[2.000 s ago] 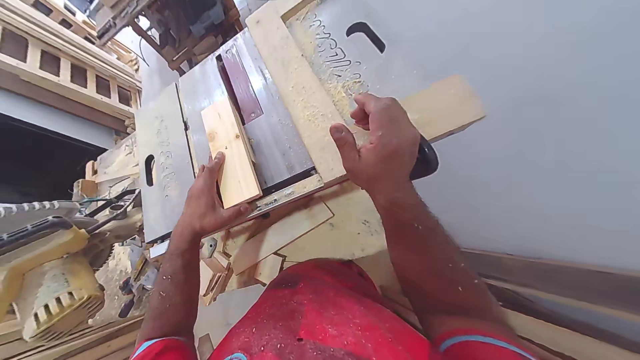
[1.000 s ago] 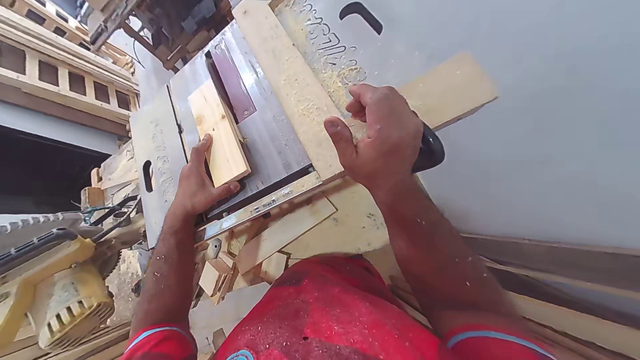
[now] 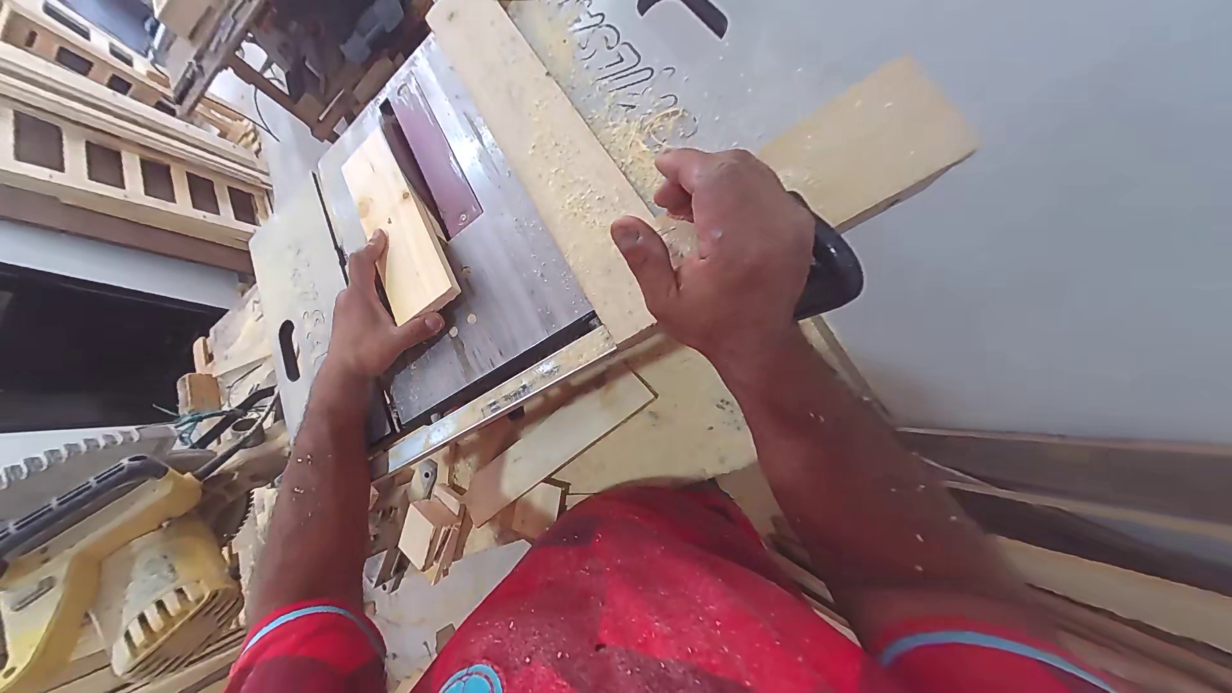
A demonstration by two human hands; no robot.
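My left hand (image 3: 371,318) grips the near end of a short pale wooden board (image 3: 397,226), thumb at its end face and fingers along its left edge. The board lies flat on the metal top of a table saw (image 3: 520,279), beside the slot and reddish insert plate (image 3: 438,159). Above the near end of a long wooden fence (image 3: 549,164) is my right hand (image 3: 727,241), with its thumb out and index finger curled. A black handle (image 3: 835,265) shows beside its heel; its other fingers are hidden, so its hold is unclear. The blade is not distinguishable.
Sawdust lies on the fence and the top around it. A wooden crosspiece (image 3: 876,135) juts out at right. A yellow power saw (image 3: 115,568) with a toothed blade is at lower left. Wood offcuts (image 3: 558,443) lie below the table's front edge, and slatted wooden frames (image 3: 115,154) stand at upper left.
My left hand and the board have moved forward along the saw top, past the near end of the reddish insert plate. My right hand has stayed by the fence.
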